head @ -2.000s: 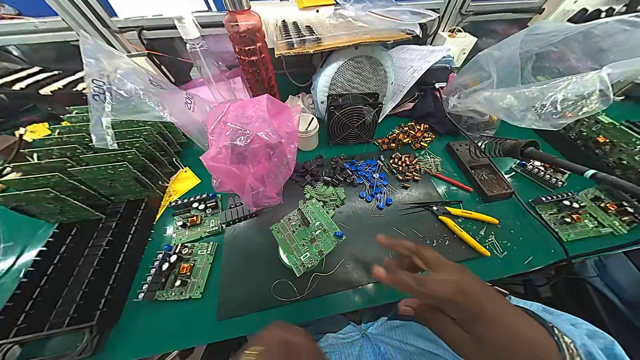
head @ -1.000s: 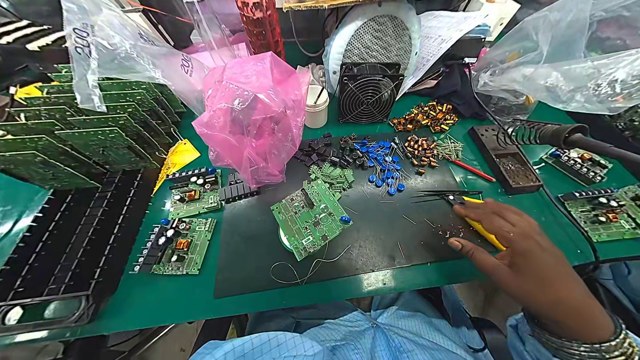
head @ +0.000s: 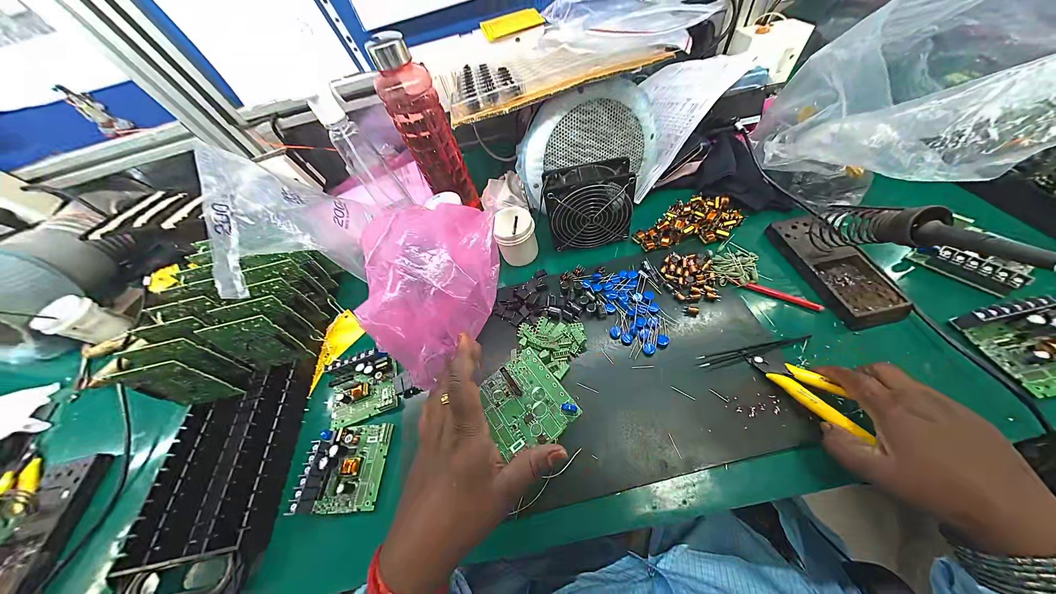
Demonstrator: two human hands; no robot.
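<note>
My left hand point(head: 462, 462) is spread over the left edge of a green circuit board point(head: 528, 404), fingertips by a pink plastic bag point(head: 433, 280); it grips nothing that I can see. My right hand point(head: 916, 445) rests at the yellow handles of small cutting pliers point(head: 808, 396), fingers apart; whether it grips them I cannot tell. Black tweezers point(head: 755, 352) lie beside the pliers' jaws. Behind the board are a pile of small green boards point(head: 553, 340), blue disc components point(head: 631, 305), black components point(head: 536, 301) and copper-wound coils point(head: 689, 276). Cut wire leads lie on the black mat point(head: 627, 445).
Upright circuit boards point(head: 239, 330) stand in a black rack point(head: 214, 462) at left, with two assembled boards point(head: 351, 470) beside it. A black fan point(head: 588, 206), white jar point(head: 516, 237) and red bottle point(head: 425, 115) stand behind. At right are a soldering iron point(head: 932, 227) in its holder and a red pen point(head: 784, 297).
My left hand, out of view one second ago, has come in over the circuit board. My right hand has gone from over the mat to the pliers and has since drawn back along their handles.
</note>
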